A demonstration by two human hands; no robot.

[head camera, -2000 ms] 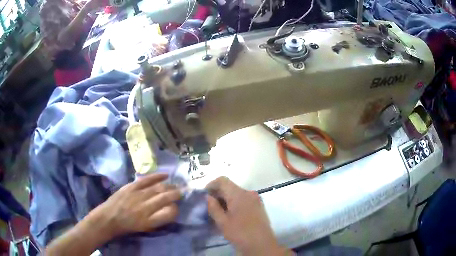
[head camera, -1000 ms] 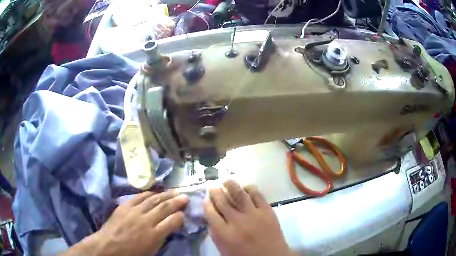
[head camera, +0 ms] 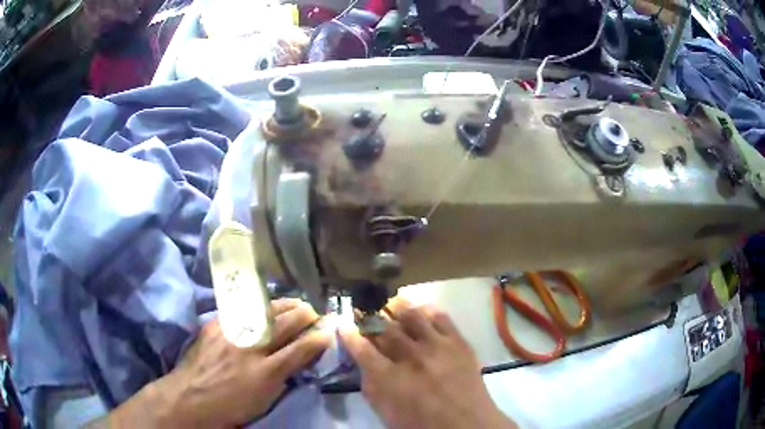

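The grey-blue cloth (head camera: 101,243) lies in large folds left of the sewing machine head (head camera: 520,201), and part of it runs under both hands at the needle. My left hand (head camera: 243,360) lies on the cloth left of the needle, fingers bent and close together. My right hand (head camera: 415,360) lies just right of the needle, its fingertips beside the presser foot (head camera: 369,323). Both hands press the cloth; a small bunched bit shows between them. The cloth edge under the fingers is hidden. The needle area is bright and blurred.
Scissors with orange-red handles (head camera: 541,323) lie under the machine arm, blades mostly hidden. A pale yellow oval unit (head camera: 241,289) hangs left of the needle, over my left fingers. A control panel (head camera: 710,337) is at the right table end. More cloth (head camera: 721,80) is piled at the upper right.
Both hands have moved up to the needle, with the cloth between them. The view has come closer to the machine head. The scissors still lie under the arm.
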